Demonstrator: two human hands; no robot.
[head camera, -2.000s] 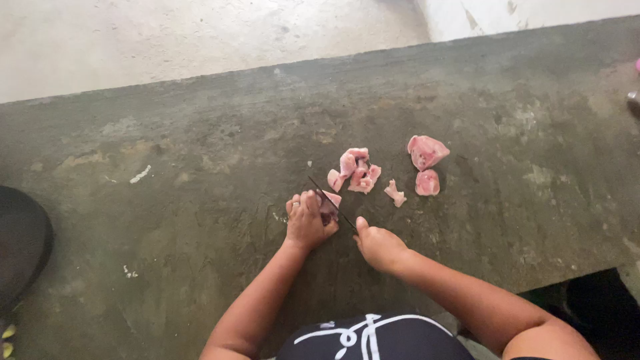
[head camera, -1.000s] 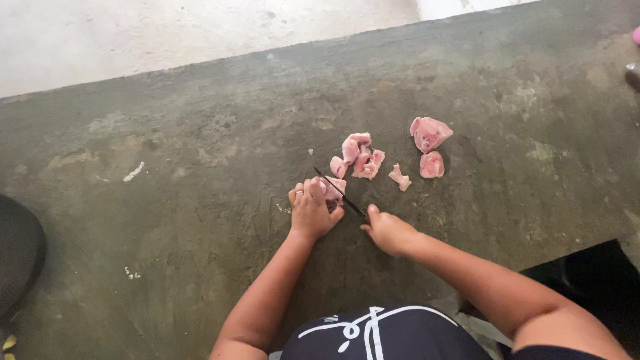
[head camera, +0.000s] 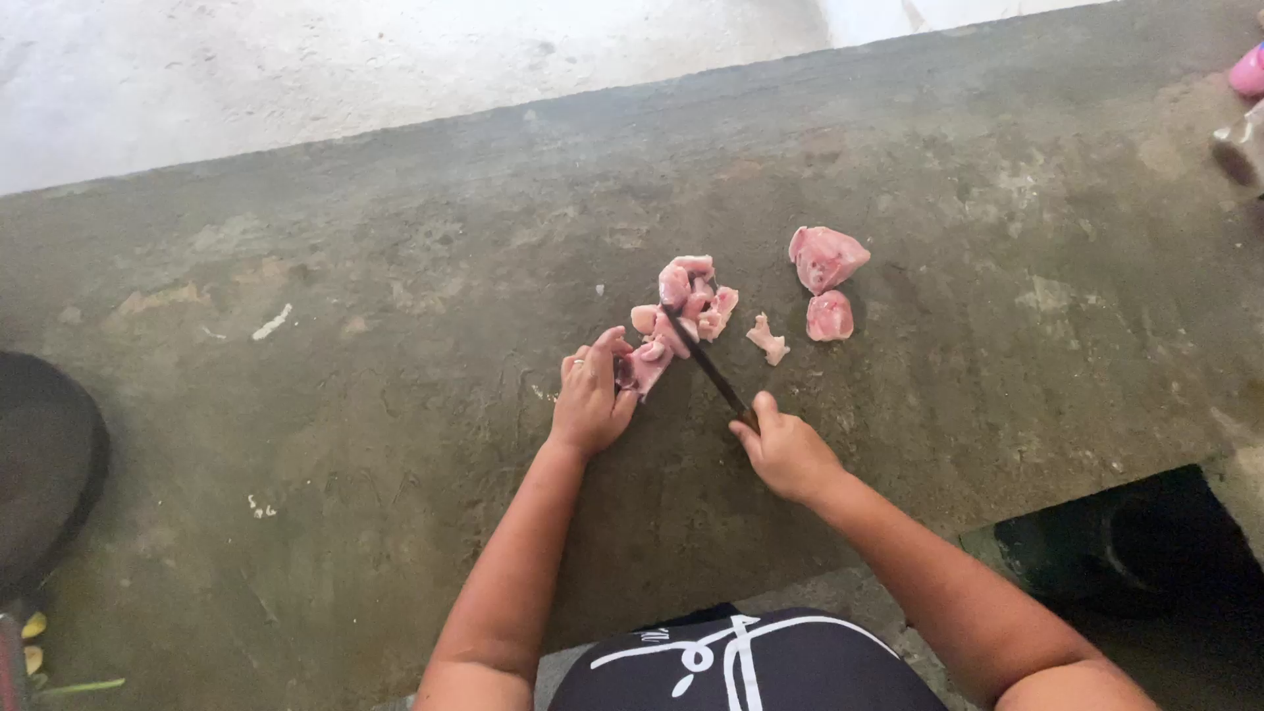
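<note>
My right hand (head camera: 785, 449) grips the handle of a dark-bladed knife (head camera: 713, 371), whose tip points up and left to the pile of raw meat pieces (head camera: 699, 291). My left hand (head camera: 592, 395), with a ring on one finger, touches a pink piece of raw meat (head camera: 647, 369) at the lower left of the pile; whether its fingers grip it is hard to tell. A small pale scrap (head camera: 767, 340) lies right of the knife. Farther right are a large raw meat chunk (head camera: 828, 259) and a smaller one (head camera: 829, 316) just below it.
The pieces lie directly on a worn grey-green slab (head camera: 395, 434). A round dark object (head camera: 44, 474) is at the left edge, with yellowish bits (head camera: 34, 637) below. Something pink (head camera: 1248, 74) shows at the upper right. A dark opening (head camera: 1136, 553) lies by my right forearm.
The knife, earlier across the piece at my left hand, now has its tip at the pile. More meat shows between my left hand and the pile than before.
</note>
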